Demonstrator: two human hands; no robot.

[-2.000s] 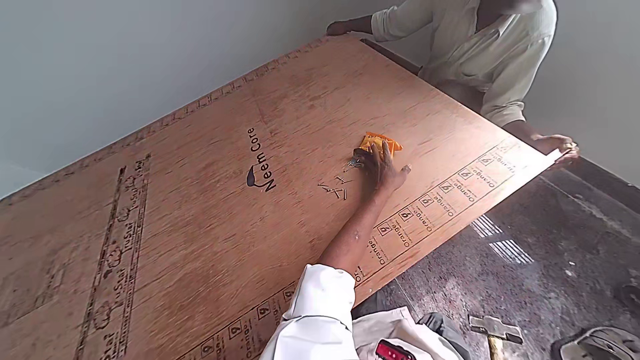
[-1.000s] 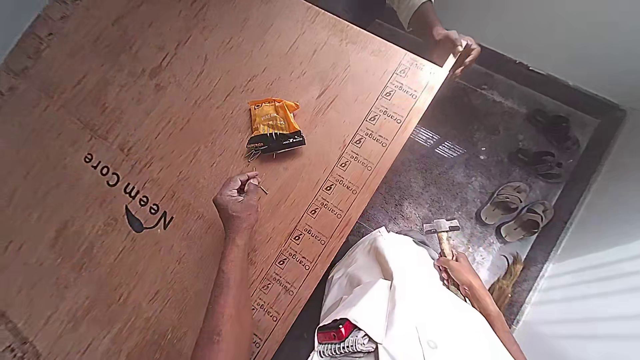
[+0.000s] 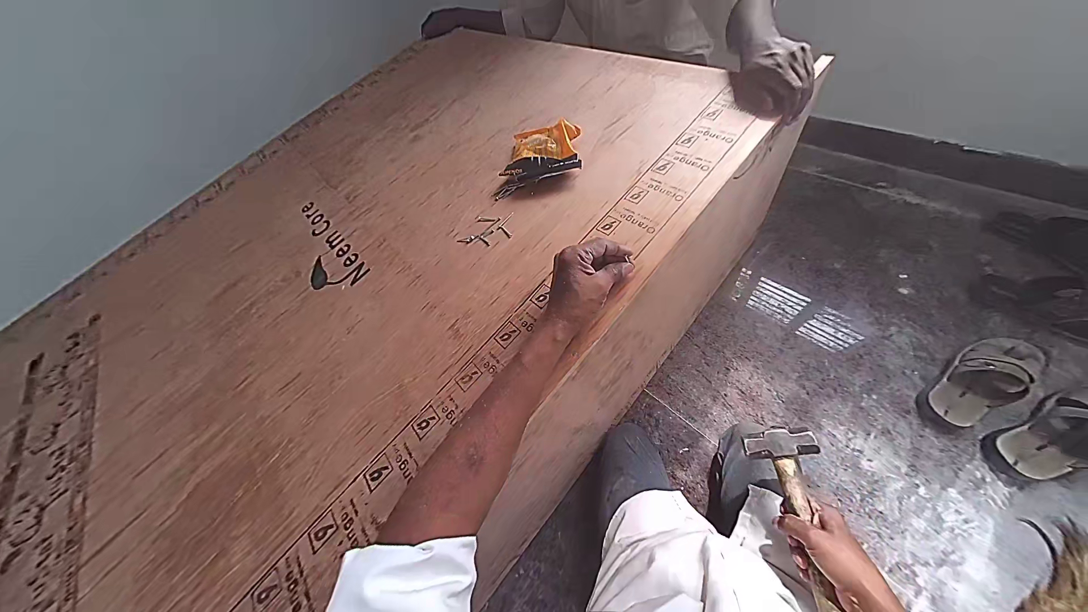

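Observation:
My left hand (image 3: 591,280) rests at the near right edge of a large plywood board (image 3: 382,212), thumb and forefinger pinched on a small nail (image 3: 627,258) that barely shows. My right hand (image 3: 820,540) grips the wooden handle of a hammer (image 3: 782,444), its steel head raised above the floor by my knees. On the board lies a torn orange and black packet (image 3: 544,151) with nails poking from its lower end. Several loose nails (image 3: 487,231) are scattered between the packet and my left hand.
At the far end a person in a light shirt holds the board, one hand (image 3: 775,76) on its right corner. Sandals (image 3: 986,382) lie on the dark stone floor (image 3: 765,365) at the right. A wall (image 3: 170,110) runs along the left.
My left hand has moved from beside the packet to the board's edge. The hammer, lying on the floor two seconds ago, is now in my right hand. Loose nails now show on the board.

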